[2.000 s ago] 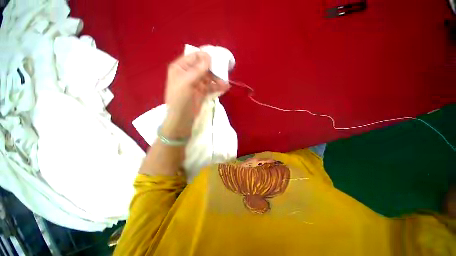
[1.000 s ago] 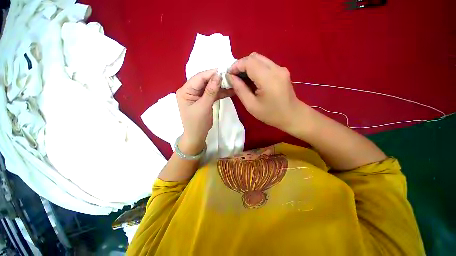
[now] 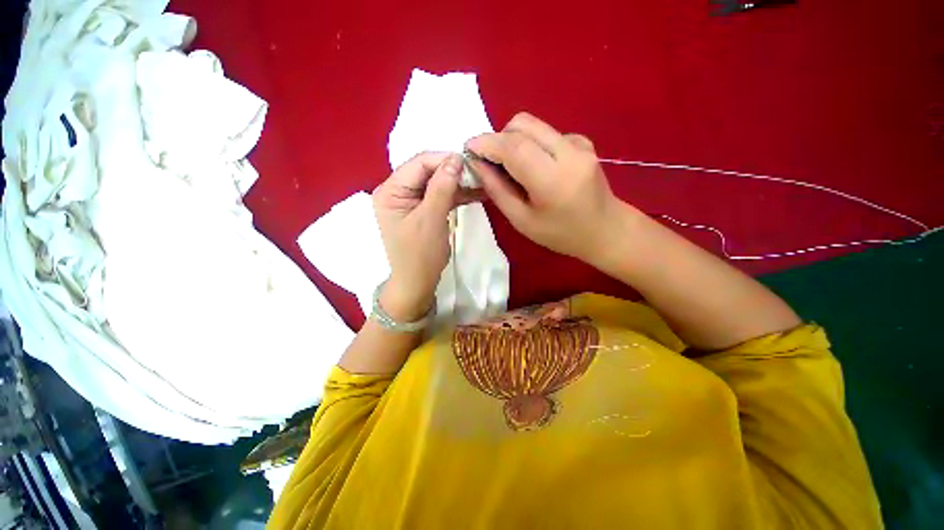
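A white cloth piece (image 3: 439,112) lies on the red cloth in front of me and runs down to my yellow top. My left hand (image 3: 419,210) pinches a fold of it between thumb and fingers. My right hand (image 3: 549,186) meets my left at the same fold, its thumb and fingertips closed together. Whether a needle is between the right fingertips is too small to tell. A white thread (image 3: 771,178) runs from behind my right hand to the right, loops near the edge of the red cloth and comes back towards my right forearm.
A large heap of white cloth (image 3: 176,269) fills the left side. The red cloth (image 3: 662,72) covers the table, with green cloth (image 3: 849,311) at the lower right. A small black tool (image 3: 747,5) is cut off by the top edge. Metal parts show at the lower left.
My right hand, out of clear view two seconds ago, came to the fold beside my left. Over the last second both hands have barely moved, and the thread loop has shifted slightly.
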